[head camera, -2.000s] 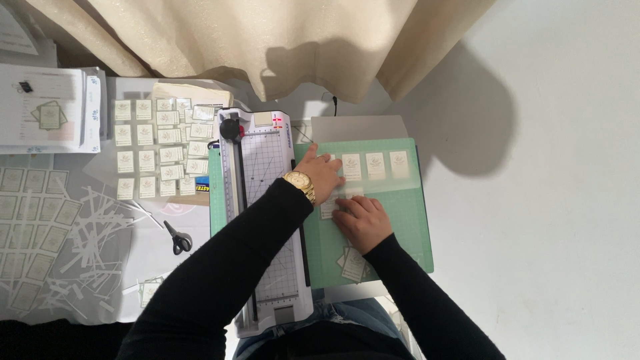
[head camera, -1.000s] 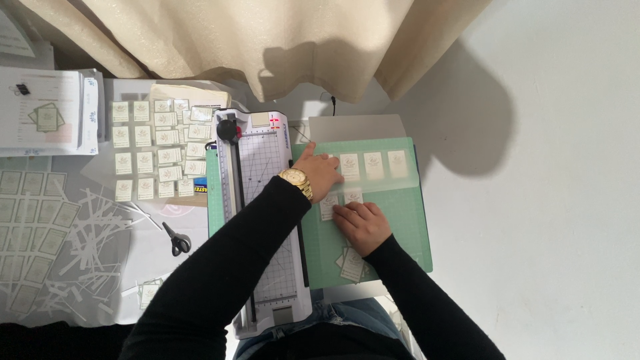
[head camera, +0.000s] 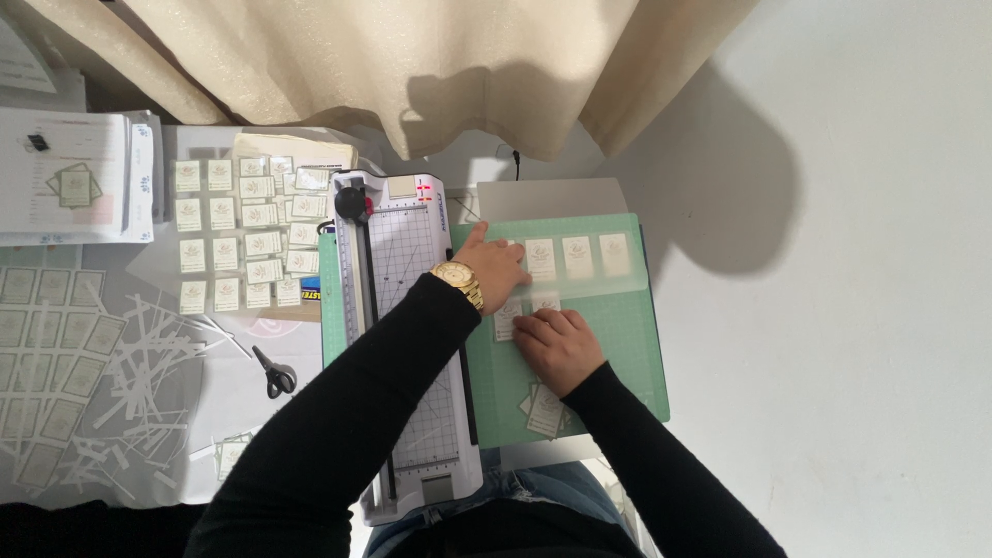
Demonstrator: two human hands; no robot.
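Note:
My left hand (head camera: pixel 496 267), with a gold watch on the wrist, lies flat with spread fingers on a clear plastic sheet (head camera: pixel 589 288) over a green cutting mat (head camera: pixel 620 349). Beneath the sheet, small printed cards (head camera: pixel 577 257) stand in a row. Below them, my right hand (head camera: pixel 559 350) has its fingertips on a card (head camera: pixel 545 304) beside another card (head camera: pixel 508 320); whether it grips the card is hidden. Nearer my body, a small pile of cards (head camera: pixel 545 412) rests on the mat. A white paper trimmer (head camera: pixel 411 310) lies under my left forearm.
Black scissors (head camera: pixel 273 372) and white paper strips (head camera: pixel 147 387) lie left of the trimmer. Several rows of cards (head camera: pixel 225 253) are at the upper left, near stacked papers (head camera: pixel 70 178). Printed card sheets (head camera: pixel 46 341) lie far left. A beige curtain (head camera: pixel 387 62) hangs along the back.

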